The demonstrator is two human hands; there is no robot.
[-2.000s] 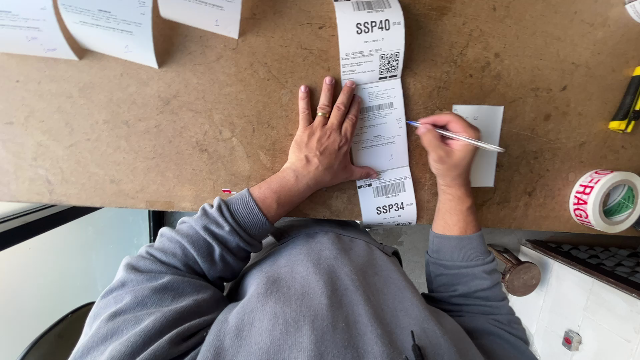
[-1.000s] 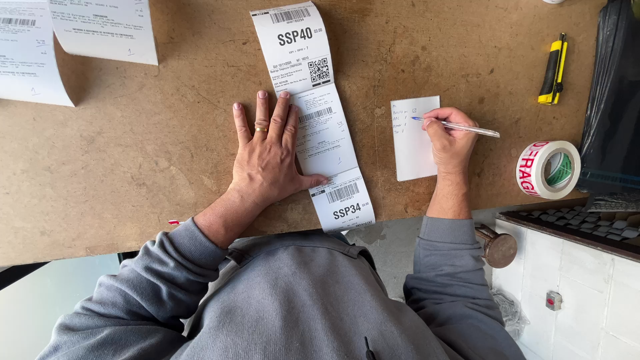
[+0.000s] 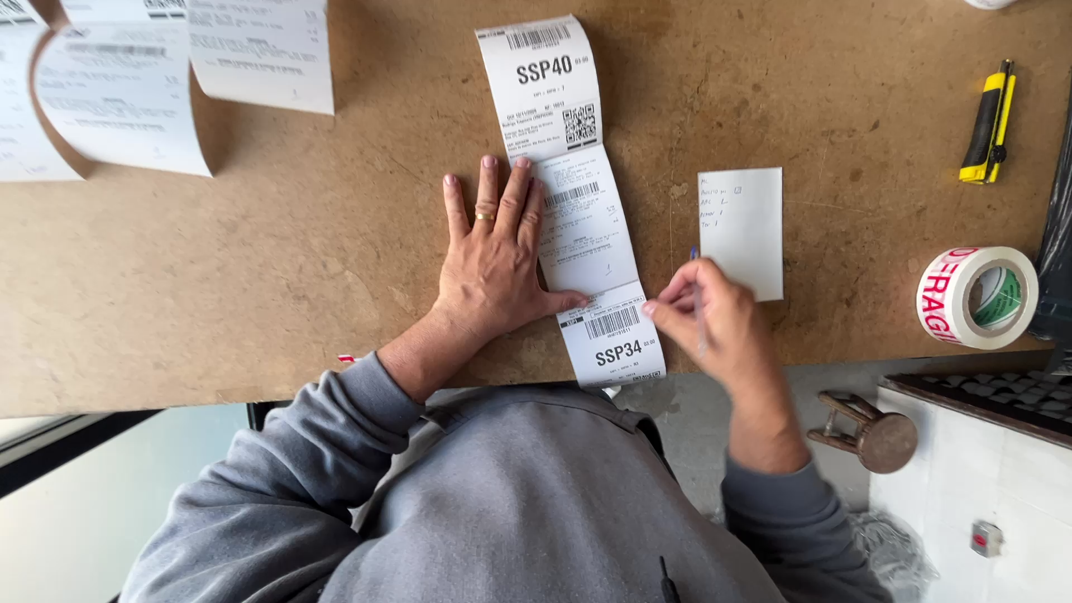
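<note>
My left hand (image 3: 494, 260) lies palm down with fingers apart, its fingertips and thumb over the left side of a strip of printed paper labels (image 3: 586, 226). The strip's lower end hangs at the table's front edge. Right of the strip, my right hand (image 3: 712, 322) holds a pen (image 3: 700, 314), its thumb and index finger at the strip's right edge; whether they pinch the paper I cannot tell. Behind that hand is a small white sheet (image 3: 741, 239) with a few handwritten lines near its top left.
More printed label strips (image 3: 121, 92) curl at the back left. To the right are a yellow and black utility knife (image 3: 988, 126) and a roll of printed packing tape (image 3: 977, 297). A wooden stool (image 3: 885, 444) stands below the table's front edge (image 3: 193, 406).
My right hand was at the small sheet with the pen one second ago; now it has moved left and toward me, to the strip's right edge. The left hand has stayed on the strip.
</note>
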